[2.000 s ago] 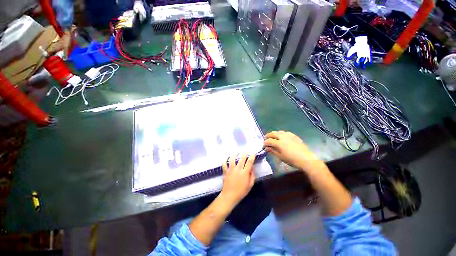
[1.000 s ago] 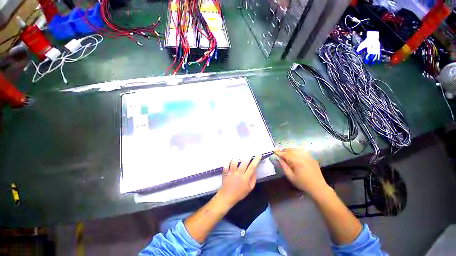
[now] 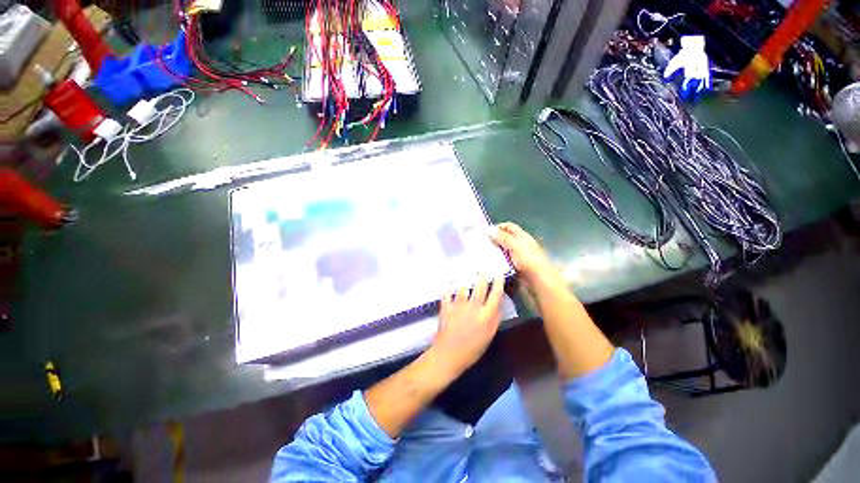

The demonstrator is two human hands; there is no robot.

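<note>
A large rectangular metal housing [image 3: 349, 255] lies flat on the green bench, its shiny face up and its finned edge towards me. A white protective sheet [image 3: 354, 351] shows under its near edge. My left hand [image 3: 469, 325] is bare and lies on the near edge by the right corner, fingers on the face. My right hand [image 3: 521, 257] is bare and touches the right edge just above that corner, fingers bent. Whether the right fingers pinch a thin strand cannot be told.
Wired power modules [image 3: 363, 57] lie behind the housing. Upright metal housings [image 3: 504, 47], a cord bundle [image 3: 679, 170] and a work glove [image 3: 688, 64] are at right. Blue bins [image 3: 141, 74], a white cable [image 3: 141, 132] and a yellow-black tool [image 3: 54, 379] are at left. A stool [image 3: 750, 340] stands below right.
My right hand has moved from the near right corner up along the right edge. My left hand stays on the near edge, slightly nearer the corner. The view has shifted slightly.
</note>
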